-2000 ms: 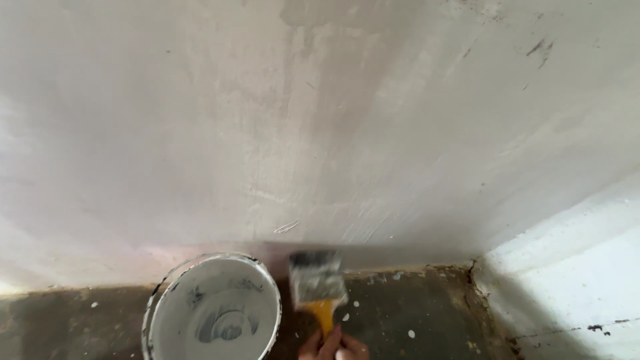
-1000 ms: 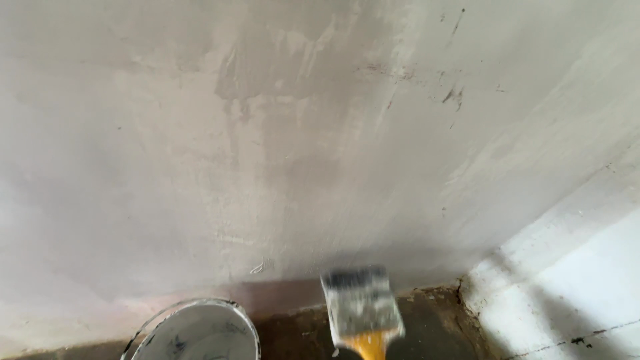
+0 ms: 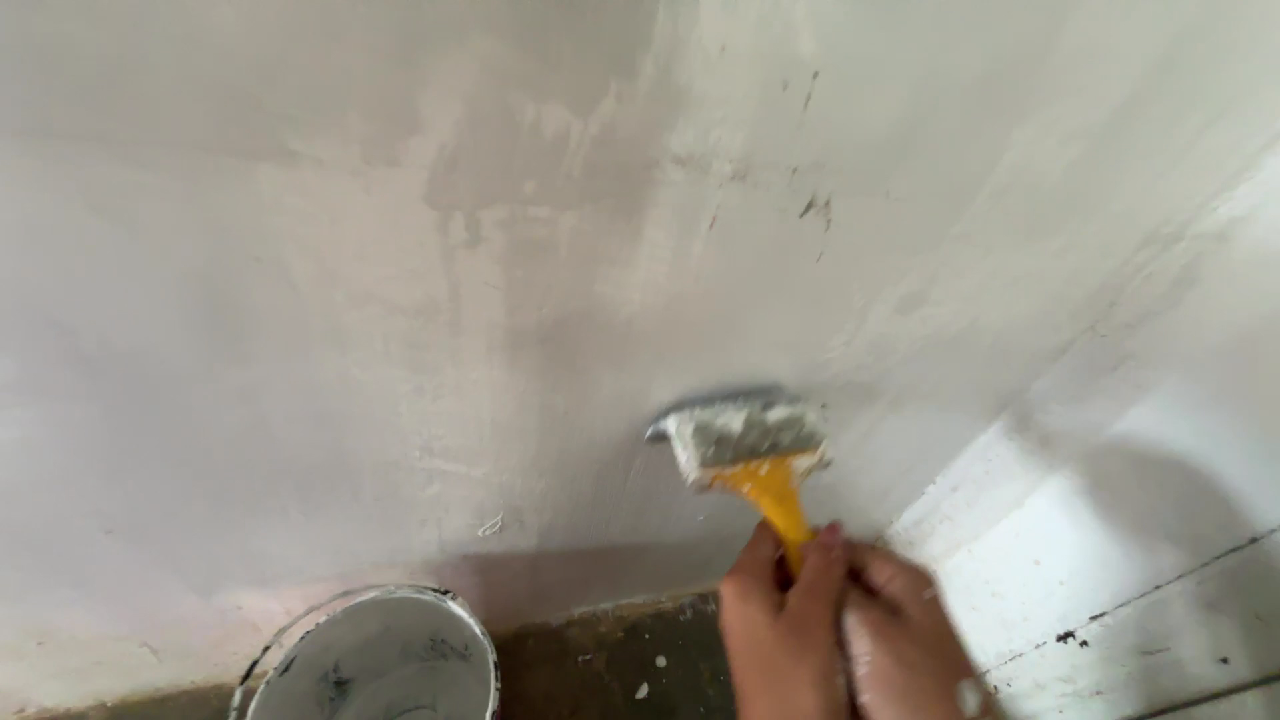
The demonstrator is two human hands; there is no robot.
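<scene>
A wide flat paintbrush (image 3: 745, 430) with a yellow handle and a paint-caked ferrule presses its dark bristles on the lower part of the wall (image 3: 560, 350). My left hand (image 3: 785, 625) grips the handle, and my right hand (image 3: 905, 625) is closed around its lower end, close against the left. The handle's end is hidden by the hands. Light paint spots mark the right hand. A round paint bucket (image 3: 400, 640), its rim smeared, stands at the lower left, partly cut off by the frame; light grey paint coats its inside.
At the right, a white side wall (image 3: 1100, 540) with a dark crack meets the painted wall in a corner. The dark floor (image 3: 610, 665), spotted with paint, runs along the wall's foot. Dark scuff marks (image 3: 815, 208) show higher on the wall.
The brush has moved up from the foot of the wall onto its face. Both hands are now in view at its handle; one second ago no hand showed.
</scene>
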